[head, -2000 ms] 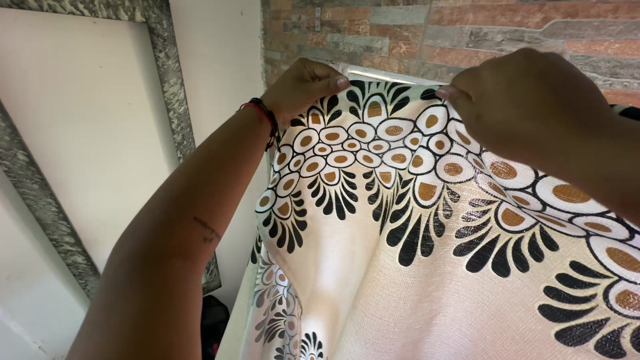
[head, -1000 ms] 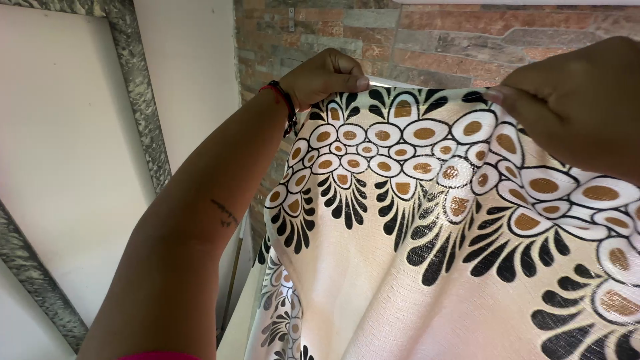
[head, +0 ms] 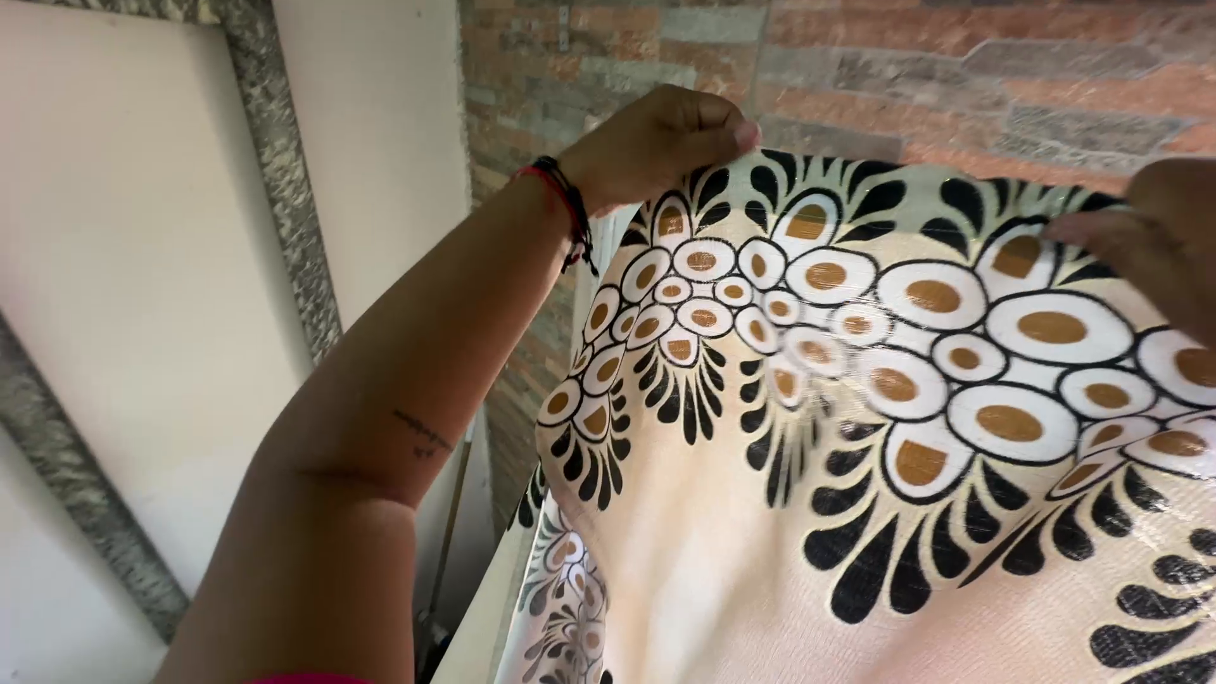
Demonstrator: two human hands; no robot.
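Observation:
A cream patterned cloth (head: 722, 494) with black leaf shapes and white and brown ovals hangs in folds across the middle and right of the head view. Its top edge is pinched between the thumb and fingers of my left hand (head: 679, 138), raised near the upper middle. My right hand (head: 1149, 237), partly cut off by the right frame edge, grips the same top edge farther along. The stretch of cloth between them is fairly taut, with a sheen on its surface. Black and red bracelets (head: 567, 209) circle my left wrist.
Behind the cloth rises a wall faced with brick-like stone (head: 855, 66). A pale wall with mottled grey trim strips (head: 275, 142) stands at left. Below my left forearm, a thin pole (head: 451, 522) leans near a pale flat edge (head: 489, 608) beside the cloth.
My hands have moved farther apart along the cloth's top edge, both still holding it. The right hand has shifted toward the right side of the view.

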